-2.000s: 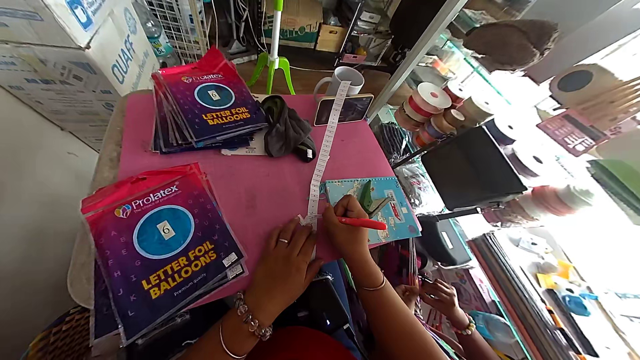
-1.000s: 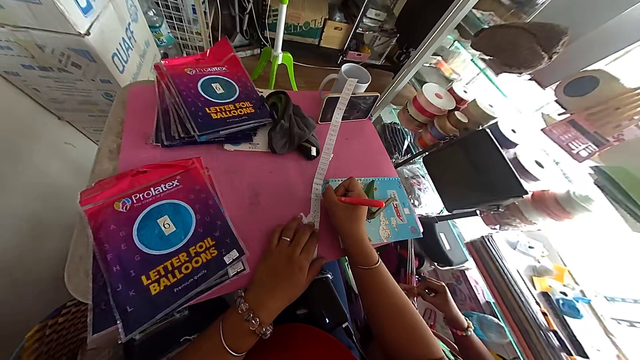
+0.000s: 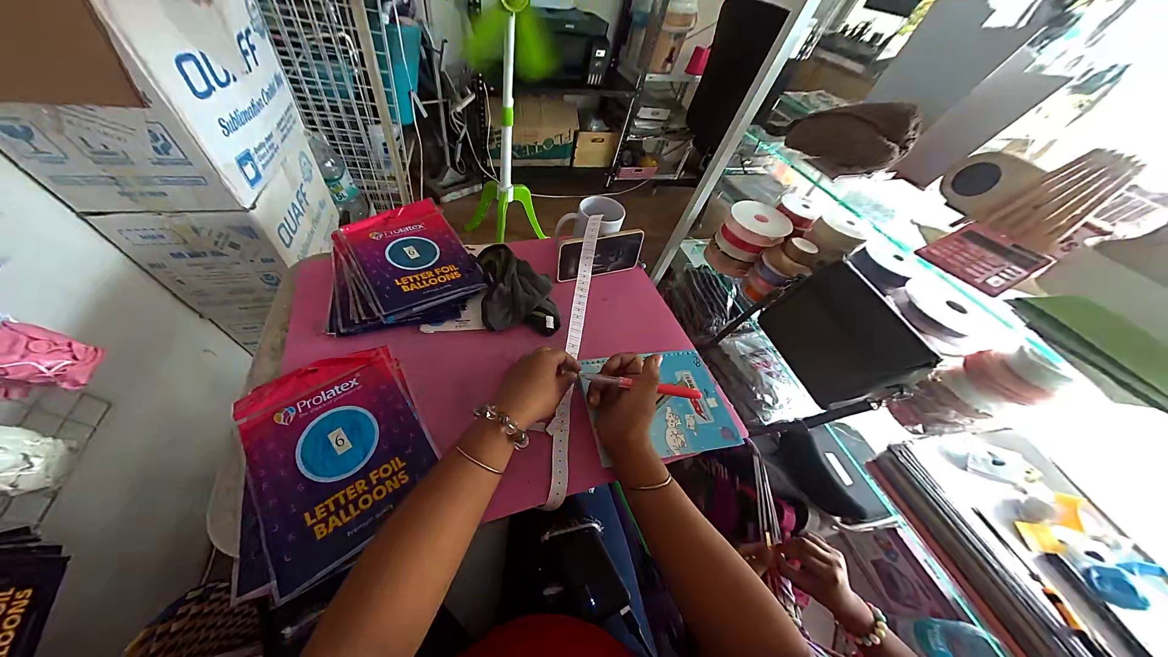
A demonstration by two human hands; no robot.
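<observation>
My left hand (image 3: pixel 540 388) has its fingers closed on a long white paper strip (image 3: pixel 581 290) bearing printed marks. The strip runs from a white mug (image 3: pixel 598 215) and a propped phone (image 3: pixel 618 254) down over the near edge of the pink tabletop (image 3: pixel 470 370). In my right hand (image 3: pixel 625 401) is a red pen (image 3: pixel 671 390), its tip close to my left fingertips. Beneath the right hand lies a light blue booklet (image 3: pixel 703 433). Left of the hands are two stacks of letter foil balloon packets (image 3: pixel 338 484), (image 3: pixel 411 265), with a dark cloth item (image 3: pixel 516 287) beside the far stack.
White cartons (image 3: pixel 274 192) stand at the far left. Ribbon spools (image 3: pixel 757 228) and a black box (image 3: pixel 844 328) sit along the glass counter at right. Another person's hands (image 3: pixel 812 566) hold thin strands at lower right.
My left hand has moved up along the strip, whose lower part now hangs toward me over the table edge. My right hand has come closer to the left hand, still with the pen.
</observation>
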